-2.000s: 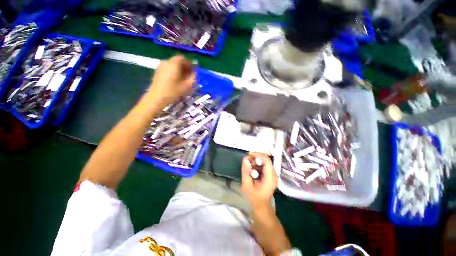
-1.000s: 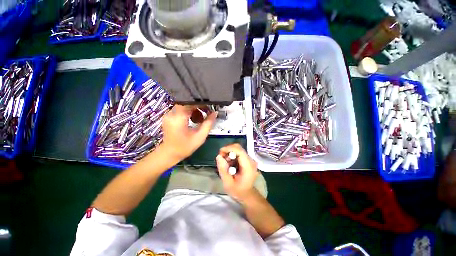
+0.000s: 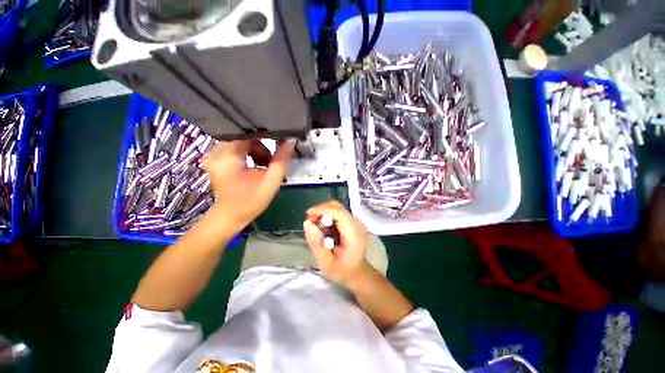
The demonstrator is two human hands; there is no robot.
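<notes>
My left hand (image 3: 240, 182) is at the press fixture (image 3: 321, 156), its fingertips partly hidden below the grey metal press block (image 3: 219, 91). Dark red and shiny bits, seemingly metal tubes, show between its thumb and curled fingers. My right hand (image 3: 337, 240) is closed around slim tubes in front of the fixture; two pale round ends (image 3: 328, 220) show. Silver metal tubes (image 3: 171, 164) fill the blue tray left of the press. More silver tubes (image 3: 419, 120) lie in the large translucent white bin (image 3: 509, 175) on the right.
Black hoses (image 3: 378, 33) run beside the press. A blue tray of white parts (image 3: 590, 156) stands right of the bin, with a pale-capped bottle (image 3: 534, 58) behind. More tube trays (image 3: 47, 109) are at far left. A red stool (image 3: 539, 262) is below the bench.
My left hand has gone from above the left blue tray to the fixture beside the press and stays there. My right hand still holds its tubes. The view has shifted, bringing the press leftward.
</notes>
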